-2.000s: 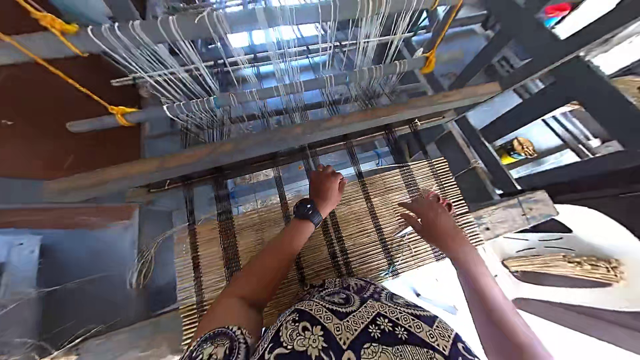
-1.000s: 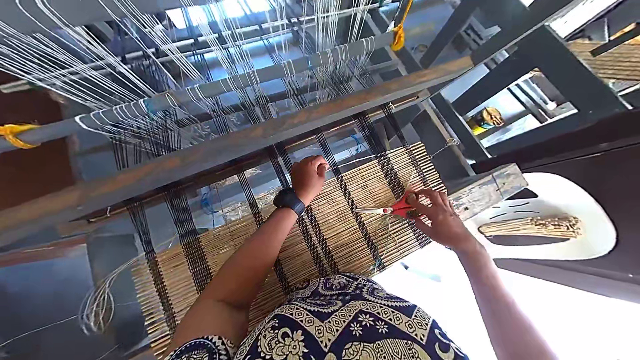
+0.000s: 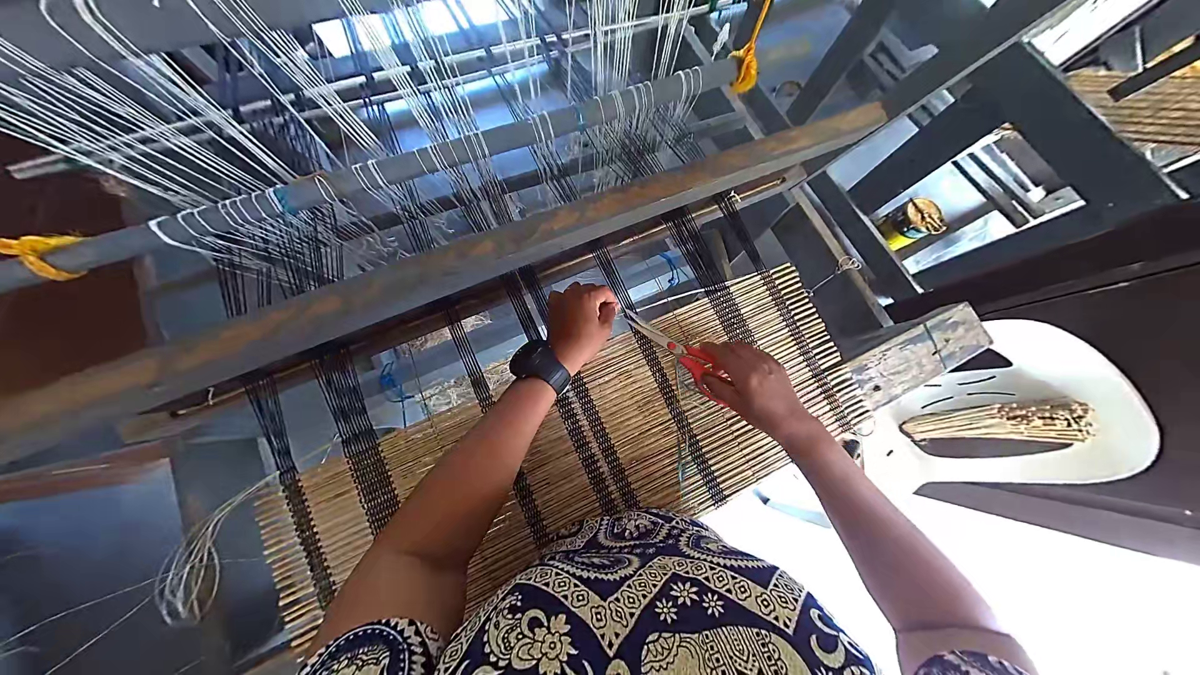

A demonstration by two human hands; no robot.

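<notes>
My left hand [image 3: 581,323], with a black watch [image 3: 540,366] on its wrist, pinches a pale thin strand [image 3: 670,298] at the upper edge of a woven mat [image 3: 637,422] of thin tan sticks and dark warp threads. In my right hand [image 3: 750,380] is a pair of red-handled scissors [image 3: 689,356]. Their blades point up and left, with the tips close beside my left fingers and the strand. Whether the blades touch the strand cannot be told. Dark warp threads [image 3: 698,248] run from the mat under the loom's wooden beam [image 3: 525,239].
White heddle cords [image 3: 422,94] hang above the beam, near a round bar [image 3: 506,141] with yellow ties. A white plastic chair [image 3: 1125,422] holds a bundle of sticks [image 3: 1003,422] at right. Loose pale threads [image 3: 192,572] hang at left. A can [image 3: 914,223] stands behind the frame.
My right hand had no clear scissors two seconds ago, then showed the red-handled scissors over the mat. The blades have since moved up to my left fingers. The view has shifted.
</notes>
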